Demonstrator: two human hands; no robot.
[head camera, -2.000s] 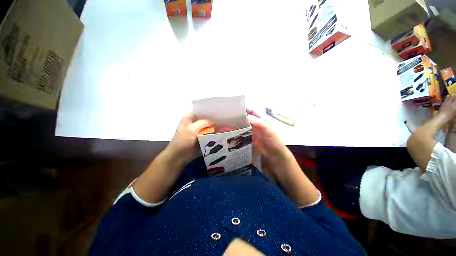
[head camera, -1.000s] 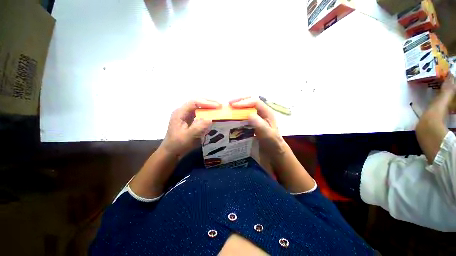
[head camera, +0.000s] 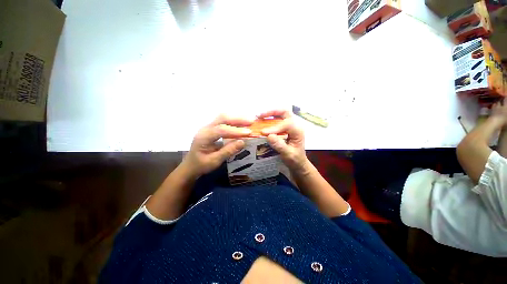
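A retail box (head camera: 253, 163) with white printed sides stands between my body and the table's front edge. Its orange top end flap (head camera: 260, 128) lies across the opening, partly under my fingers. My left hand (head camera: 218, 141) holds the box's left upper edge, fingers over the flap and thumb on the printed face. My right hand (head camera: 284, 138) holds the right upper edge, fingertips on the flap. The box's inside is hidden. A yellowish utility knife (head camera: 310, 116) lies on the table just beyond my right hand.
The white table (head camera: 139, 105) spans the front. A brown carton (head camera: 30, 66) stands at left. A retail box (head camera: 373, 14) lies at the back right, with more boxes (head camera: 472, 69) at far right. Beside them are a neighbouring person's hand and white sleeve (head camera: 467, 205).
The box's raised pale flap has folded down, so the orange flap now covers the top. My hands have moved together over it. The view has shifted slightly.
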